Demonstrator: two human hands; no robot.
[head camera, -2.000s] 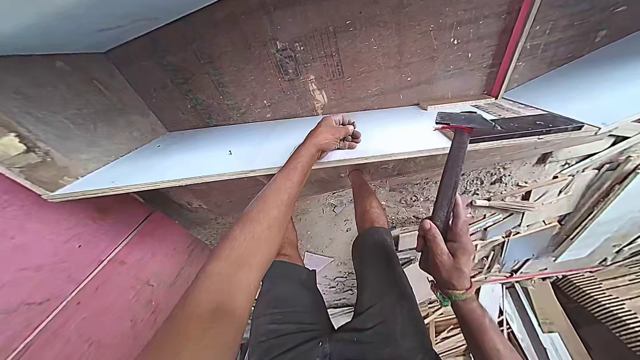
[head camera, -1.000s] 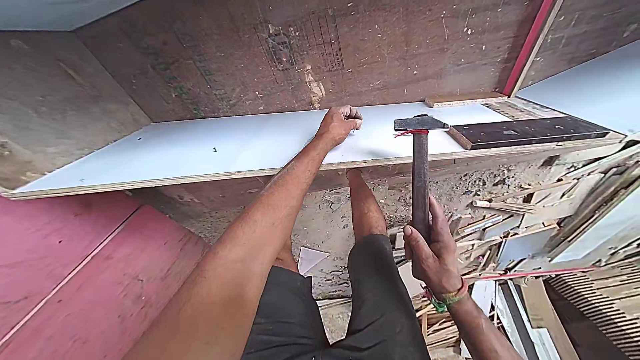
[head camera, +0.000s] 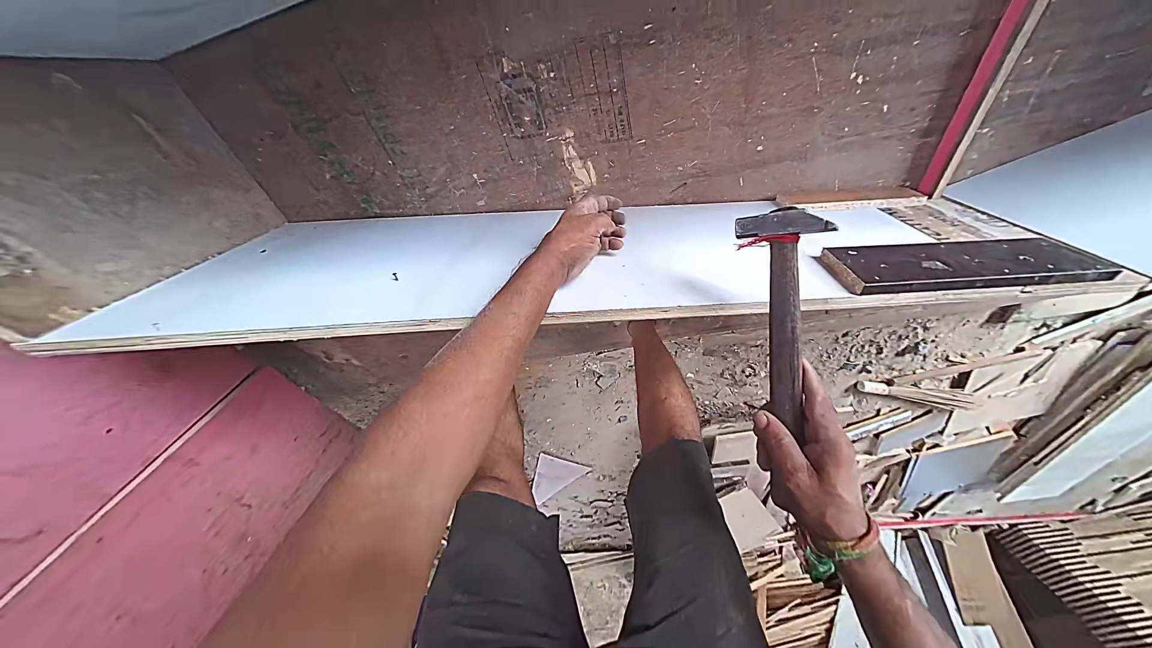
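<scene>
My right hand (head camera: 810, 463) grips the wooden handle of a hammer (head camera: 785, 324), held upright with its metal head at the top and red string tied below it. My left hand (head camera: 587, 236) is over the white-faced plywood board (head camera: 477, 261), close to the brown back panel (head camera: 432, 117); its fingers are curled, and whether something small is between them cannot be seen. A small dark object, perhaps a nail or screw, lies on the board (head camera: 394, 276) left of that hand. Right of the hammer, a dark laminated wood strip (head camera: 972, 265) rests on the board.
A pink panel (head camera: 162, 486) stands at the lower left. On the ground at the lower right lie wood offcuts (head camera: 990, 378) and slats (head camera: 1071, 576). A triangular white scrap (head camera: 556, 477) lies between my legs. A red edge strip (head camera: 976, 94) runs up the back panel.
Since two seconds ago, the hammer has gone from a rightward tilt to nearly upright, its head now farther left. My left hand stays over the board, and its fingers have shifted slightly.
</scene>
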